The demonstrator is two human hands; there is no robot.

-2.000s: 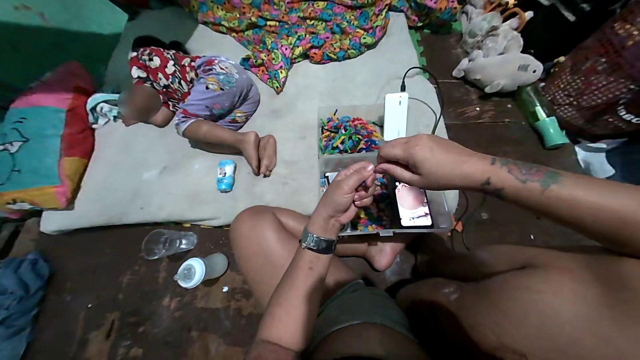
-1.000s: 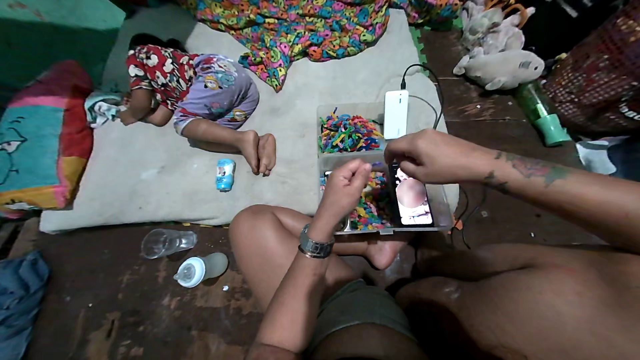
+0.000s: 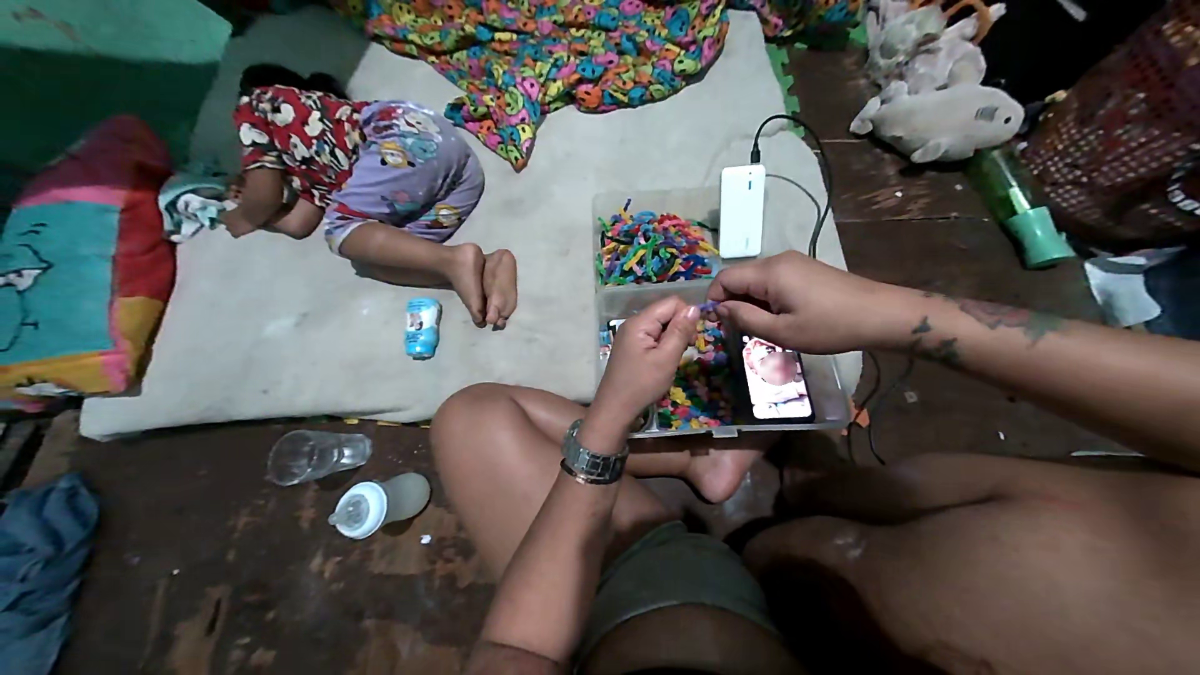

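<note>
A small purple-blue piece [image 3: 708,307] is pinched between my two hands above a clear plastic box [image 3: 647,298]. My left hand [image 3: 656,342] grips its left end with thumb and forefinger, and my right hand [image 3: 778,300] has the other end. Many small colorful pieces [image 3: 656,246] fill the box's far part. More small pieces [image 3: 698,384] lie in the near part, partly hidden by my left hand. A lit phone [image 3: 776,377] rests at the box's right side, below my right hand. The piece's exact kind is too small to tell.
A white power bank [image 3: 742,211] with a black cable lies by the box's far edge. A person [image 3: 403,178] lies on the pale mattress [image 3: 562,159], near a blue packet [image 3: 423,328]. A baby bottle [image 3: 380,504] and a clear cup [image 3: 319,457] lie on the wooden floor.
A second ago my hands were farther apart over the box; now they meet at the small purple-blue piece. The box and phone have stayed put.
</note>
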